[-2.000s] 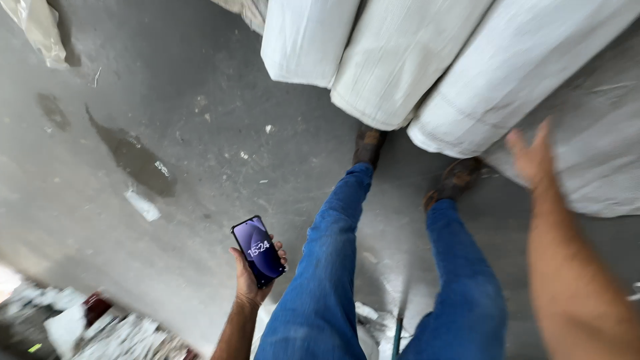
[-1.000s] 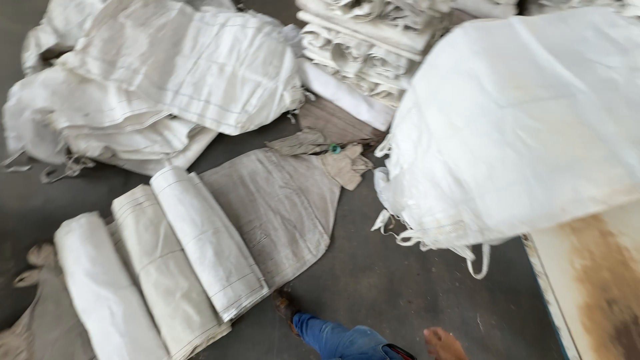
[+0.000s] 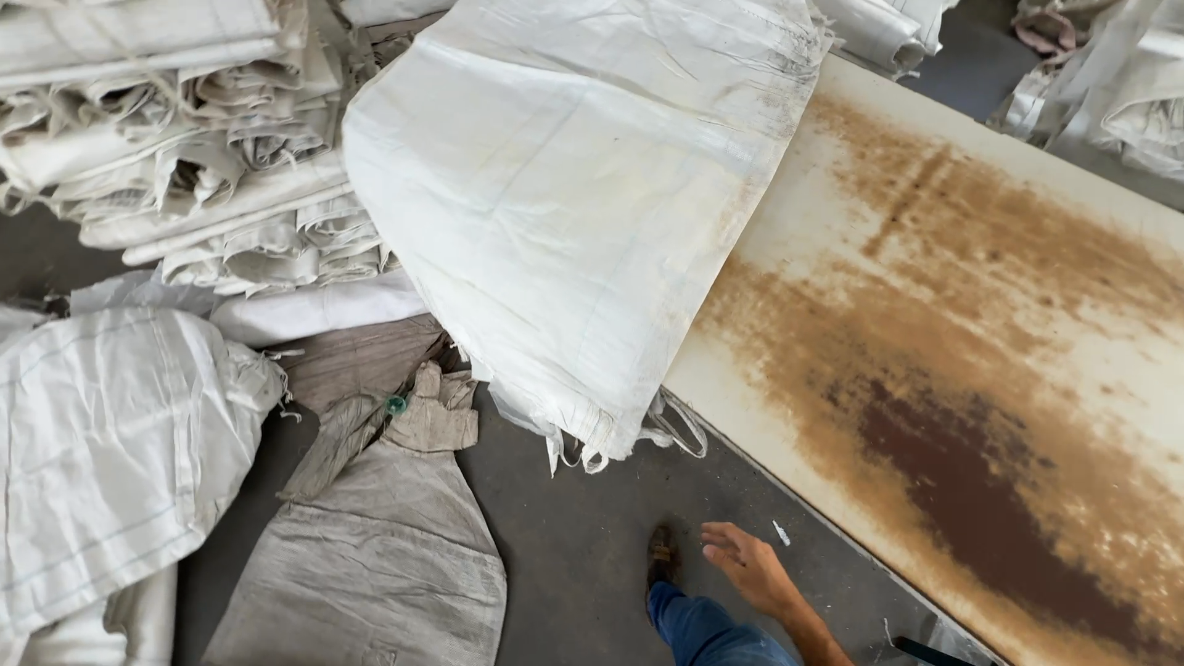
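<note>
My right hand (image 3: 745,561) is at the lower middle of the head view, above the floor and beside my shoe (image 3: 662,555). Its fingers point left, a little apart, and it holds nothing. Just beyond it, a large white woven sack (image 3: 573,194) lies flat over the end of a stained table (image 3: 971,305), its frayed, tied edge hanging over the corner. To the left, a grey-beige fabric sack (image 3: 370,573) is spread on the floor, with a gathered neck near a small green piece (image 3: 396,404). My left hand is out of view.
Stacked folded white sacks (image 3: 231,139) stand at the upper left. A bulky white sack (image 3: 111,444) lies at the left. More bundled sacks (image 3: 1147,92) are at the upper right. The table's long edge runs diagonally past my right hand. A dark rod-like object (image 3: 930,652) is at the bottom.
The view has swung from the floor and rolled sacks to the stained table. My left hand, which held a phone two seconds ago, has gone out of view.
</note>
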